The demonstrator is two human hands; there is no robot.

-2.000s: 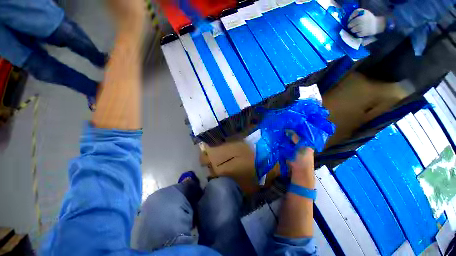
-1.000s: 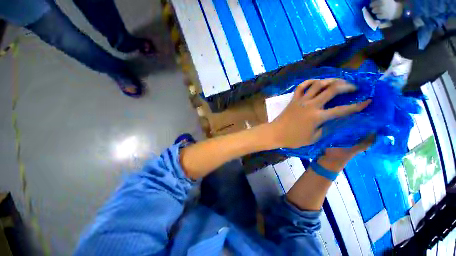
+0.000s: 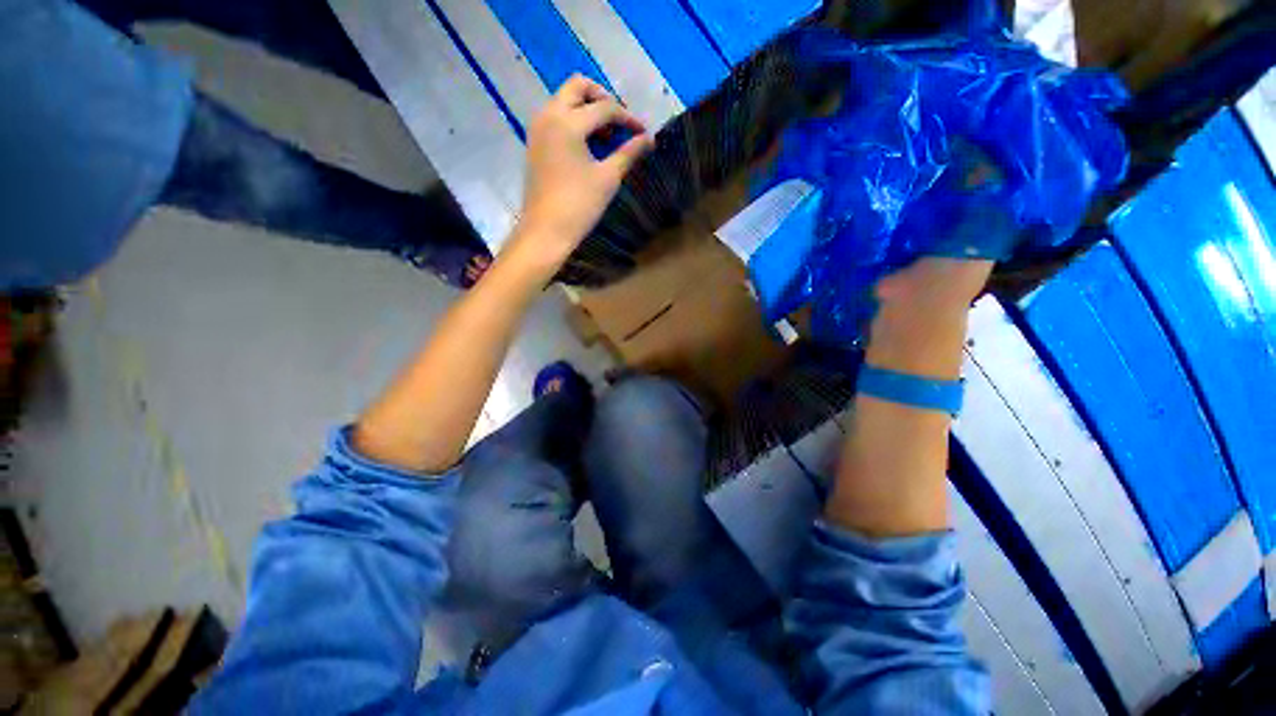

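Observation:
Light-grey metal cases (image 3: 399, 98) with blue film strips (image 3: 532, 49) lie in a stack at the top. My left hand (image 3: 571, 168) is over the near edge of this stack, thumb and fingers curled toward each other. I cannot tell whether anything is pinched between them. My right hand (image 3: 940, 287) is mostly hidden in a large crumpled ball of blue film (image 3: 952, 133) and grips it above the gap between the stacks. A white sheet (image 3: 763, 217) shows at the ball's left side. A blue band is around my right wrist.
A second stack of cases (image 3: 1043, 462), partly covered in blue film, stands at the right. Brown cardboard (image 3: 665, 308) lies between the stacks. A person's legs (image 3: 280, 175) are at the upper left, beside the first stack. Brown pieces (image 3: 119, 664) lie at the lower left.
My left hand has come off the film ball and moved left over the upper stack. My right hand still holds the ball. The view has shifted, and the green sheet is out of view.

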